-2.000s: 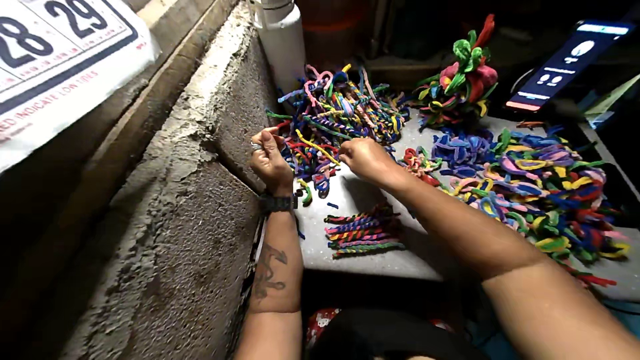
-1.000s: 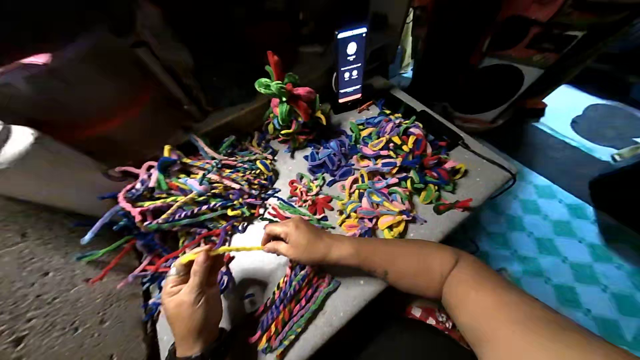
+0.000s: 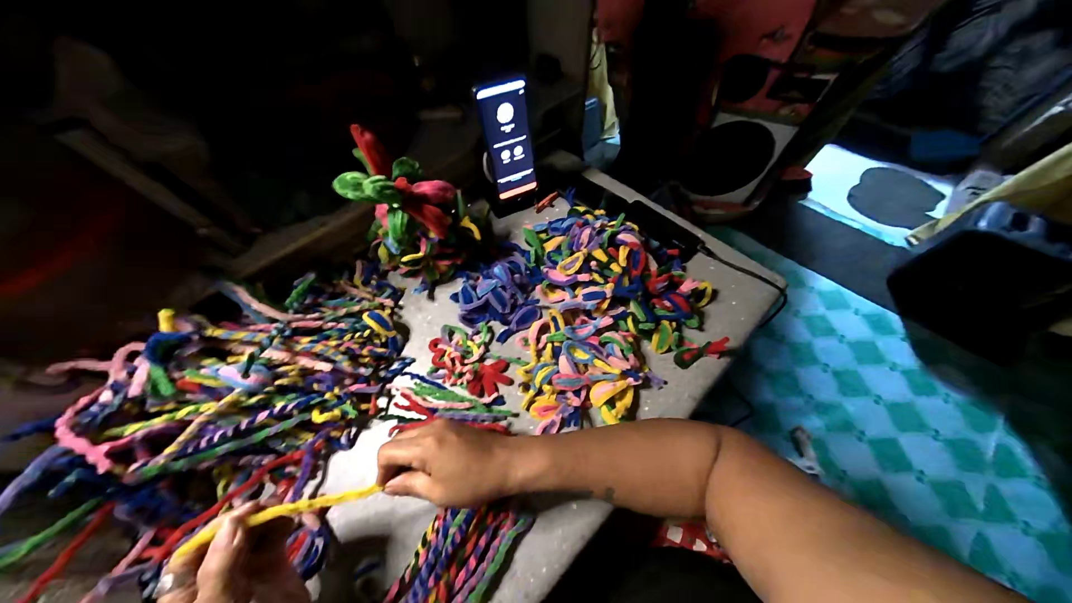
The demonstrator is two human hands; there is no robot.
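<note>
A yellow fuzzy stem, like a pipe cleaner [image 3: 314, 504], stretches between my hands. My left hand [image 3: 239, 557], a ring on one finger, pinches its lower left end at the bottom of the view. The other end is between the thumb and fingers of my right hand [image 3: 444, 461], above the light tabletop. Below the right hand lies a row of twisted multicolored stems [image 3: 461, 557]. A large tangle of colored and twisted stems [image 3: 276, 377] spreads behind my left hand. Looped and folded stem pieces [image 3: 586, 318] are heaped beyond my right forearm.
A lit phone [image 3: 506, 142] stands upright at the table's back, near a bunch of fuzzy stem shapes [image 3: 406, 201]. A black cable [image 3: 745, 268] runs over the right table edge [image 3: 712, 377]. A teal checkered floor covering [image 3: 871, 402] lies beyond.
The view has swung strongly to the right since the oldest frame. Both hands keep hold of the yellow stem, which was held between them in the earlier frames too.
</note>
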